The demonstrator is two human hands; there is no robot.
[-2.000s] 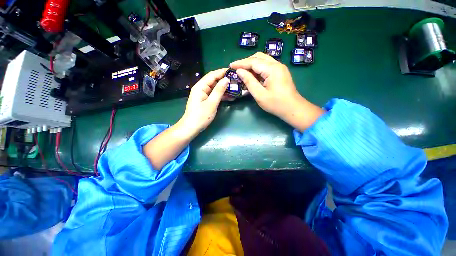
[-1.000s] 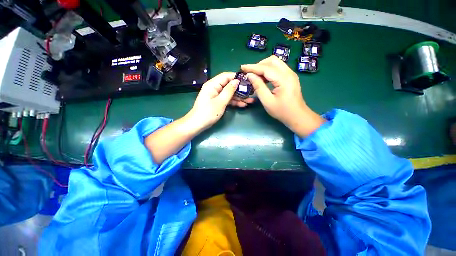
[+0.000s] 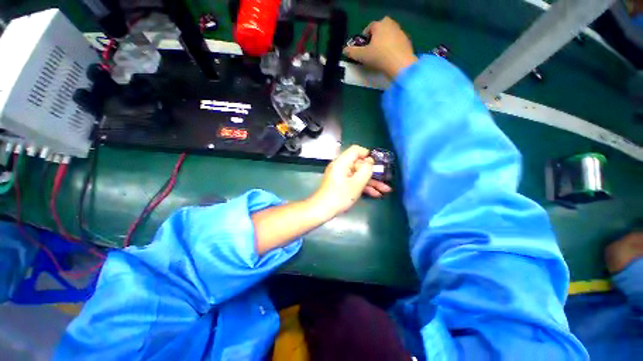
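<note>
My left hand [image 3: 350, 180] holds a black smartwatch housing [image 3: 381, 163] with white patches by its edge, just right of the test fixture and above the green bench. My right hand [image 3: 383, 48] is stretched far forward, beyond the pale rail, with its fingers on another dark housing [image 3: 358, 41]. Whether that housing is lifted or still rests on the bench cannot be told. My right sleeve hides part of the bench.
The black test fixture [image 3: 176, 134] with red digits is at the left, under a red clamp handle [image 3: 256, 27]. A white vented box [image 3: 49, 81] stands far left. A solder reel [image 3: 585, 175] and another person's hand [image 3: 626, 252] are at the right. A metal upright [image 3: 539, 46] rises beyond the pale rail.
My right hand has left the held housing and reached forward over the rail to another housing. My left hand keeps its housing. The view has turned, and the bench housings seen before no longer show.
</note>
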